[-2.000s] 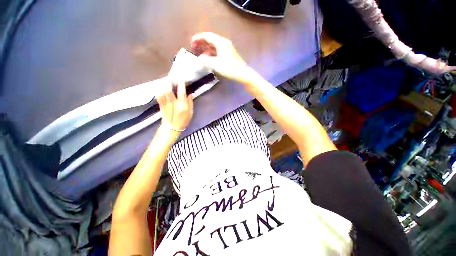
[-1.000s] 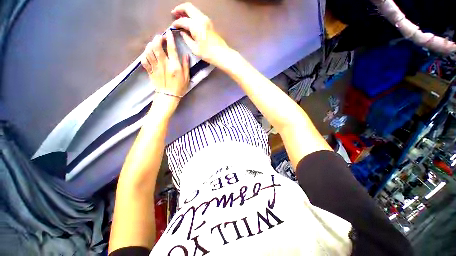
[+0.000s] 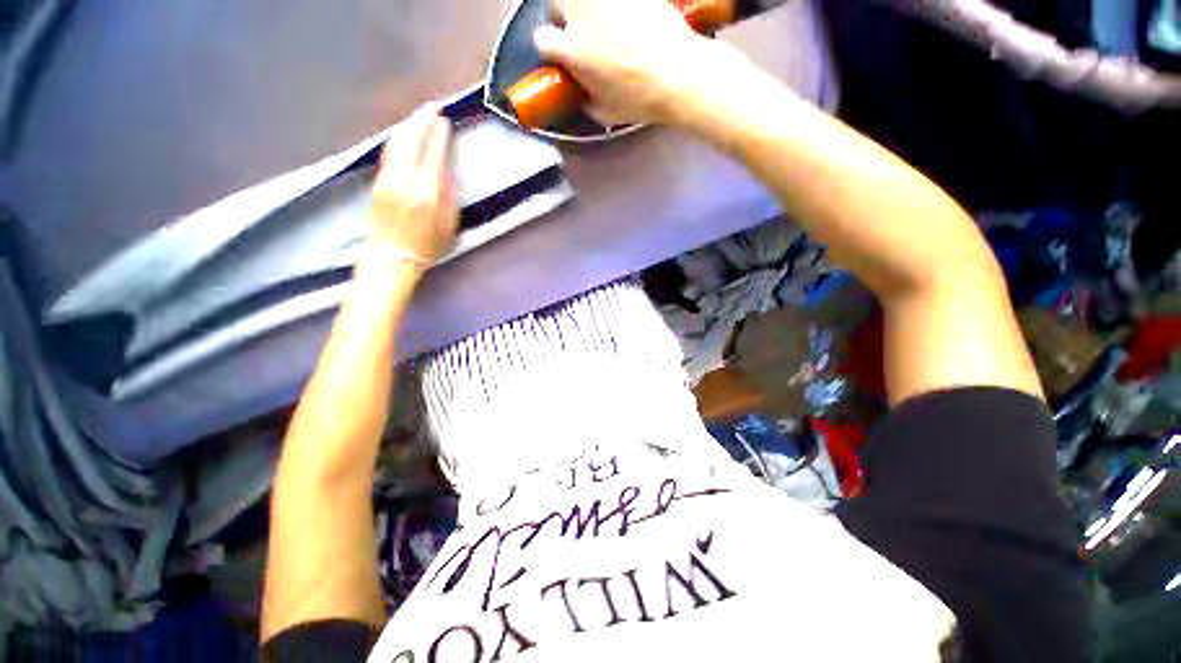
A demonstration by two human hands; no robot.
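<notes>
A long light grey garment piece [image 3: 298, 233] with dark bands lies on the lilac pressing table, its dark end at the left. My left hand [image 3: 415, 188] lies flat on the piece near its right end, fingers extended, gripping nothing. My right hand [image 3: 622, 58] holds the orange-brown handle of the steam iron [image 3: 551, 101], a dark plate with a metal rim. The iron's tip is at the piece's upper right edge, close to the fingers of my left hand. The iron's far part is cut off by the top edge.
The pressing table [image 3: 259, 97] spreads under the piece. A pale pink hose [image 3: 1062, 65] crosses the upper right. Grey cloth [image 3: 78, 479] hangs at the left edge. Heaps of coloured cloth [image 3: 842, 350] lie below at the right.
My right hand has let go of the garment's edge and now holds the iron, brought to the piece. My left hand has flattened on the piece, which has shifted slightly left.
</notes>
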